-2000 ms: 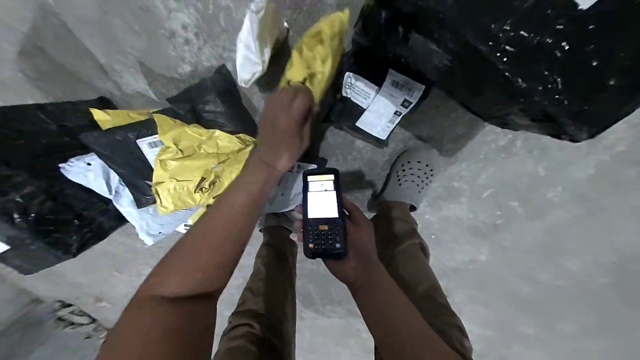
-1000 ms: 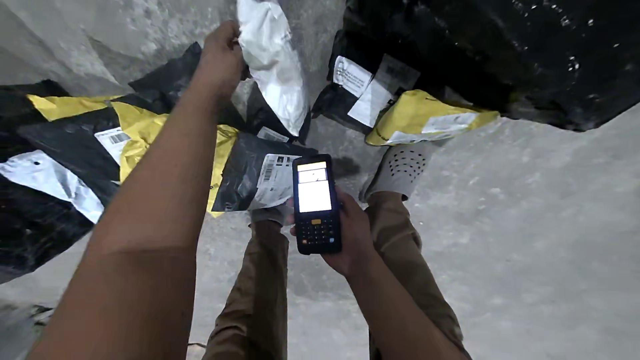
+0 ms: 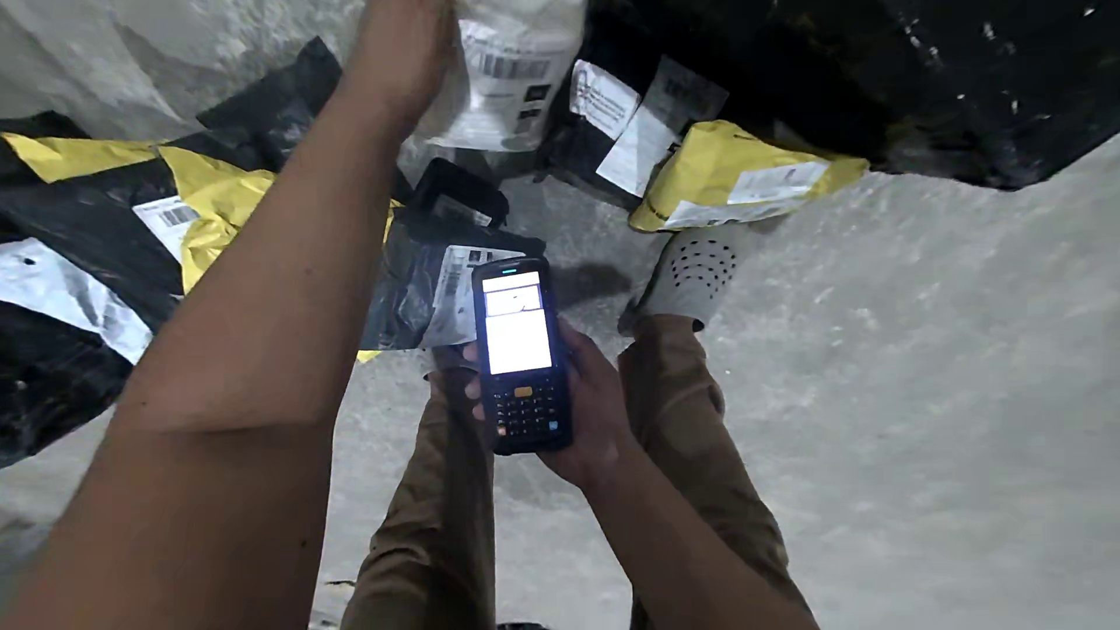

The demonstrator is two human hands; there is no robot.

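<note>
My right hand [image 3: 595, 402] is wrapped around a black handheld barcode terminal [image 3: 525, 411] with a lit screen and a keypad. At the top edge my left hand [image 3: 407, 52] grips the left side of a white plastic mailer [image 3: 512, 87], whose barcode label faces up; the fingertips are hidden. Just above the terminal lies a dark plastic mailer [image 3: 398, 289] with a white label, and a small black package [image 3: 459, 197] is beside it. A yellow padded mailer [image 3: 735, 179] lies by the shoe, partly over a black mailer [image 3: 604, 144] with white labels.
A large black plastic sack [image 3: 875, 79] fills the upper right. At left are a heap of black mailers [image 3: 87, 210], a crumpled yellow mailer [image 3: 210, 206] and a silvery white mailer [image 3: 70, 289]. A grey clog [image 3: 691, 276] is on my foot on the concrete floor.
The yellow mailer, held up two seconds ago, now lies by the black sack. My left hand has taken hold of the white mailer and moved it rightward, its label now showing.
</note>
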